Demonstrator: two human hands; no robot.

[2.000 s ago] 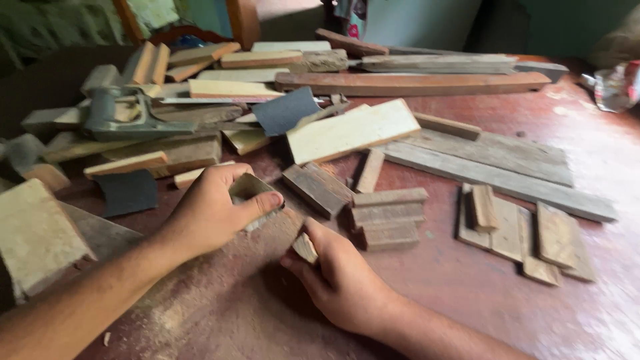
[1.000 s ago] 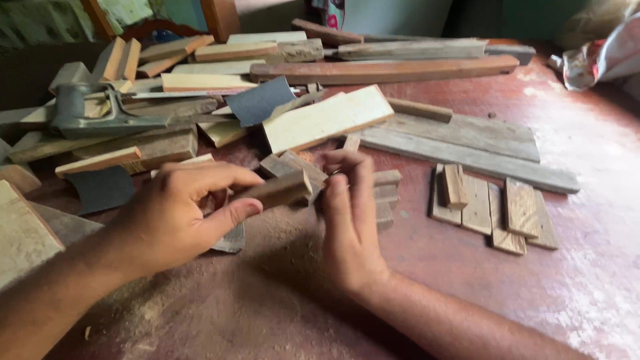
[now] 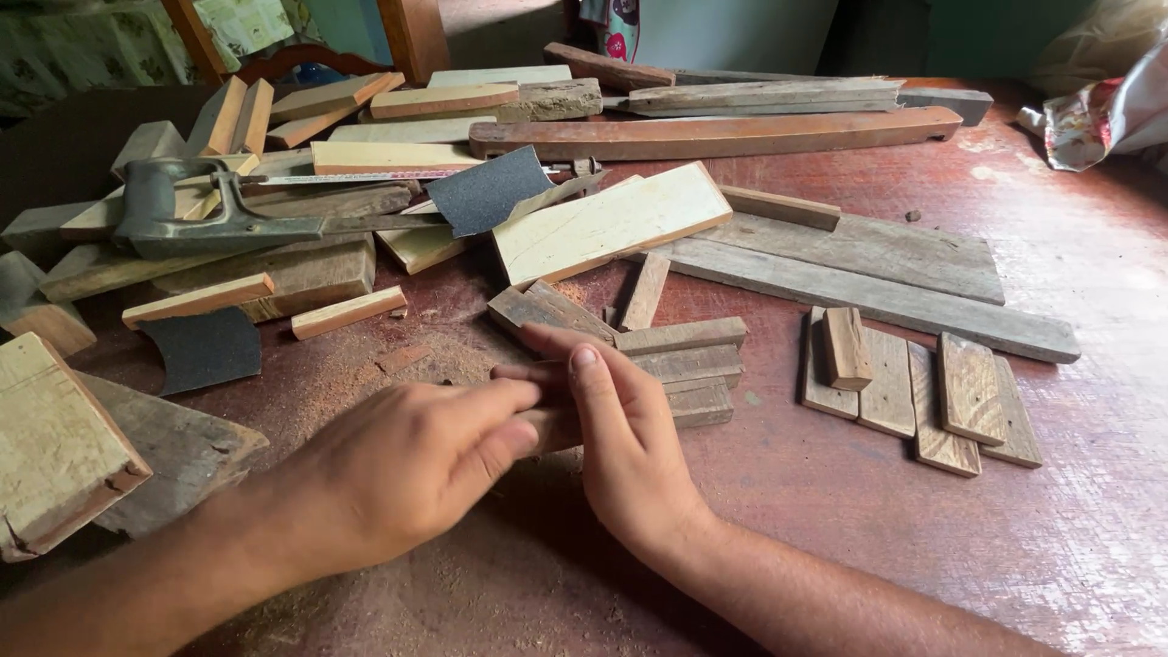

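Note:
Between my two hands is a small wooden block [image 3: 555, 429], mostly covered by fingers. My left hand [image 3: 429, 456] grips its near-left end. My right hand [image 3: 625, 429] is cupped against the block's right side, thumb raised; whether it grips the block is not clear. Just behind the hands lie a dark wood piece [image 3: 561, 310] and several short grey-brown strips [image 3: 693, 365] side by side. Sawdust [image 3: 365, 383] is scattered to the left. Several small sanded-looking wood pieces [image 3: 885, 383] lie in a group at the right, one small block [image 3: 847, 349] resting on top.
A green-grey hacksaw [image 3: 219, 219] lies on stacked wood at the back left. Black sandpaper sheets [image 3: 488, 192] [image 3: 205, 349] rest nearby. A pale board [image 3: 611, 224], long grey planks [image 3: 876, 292] and a reddish beam [image 3: 721, 135] stretch across the back. Crumpled plastic [image 3: 1095, 119] sits far right.
My hands were apart two seconds ago, each with a piece; now they are together around the block. The grey sandpaper-like piece seen under my left hand earlier is now out of sight.

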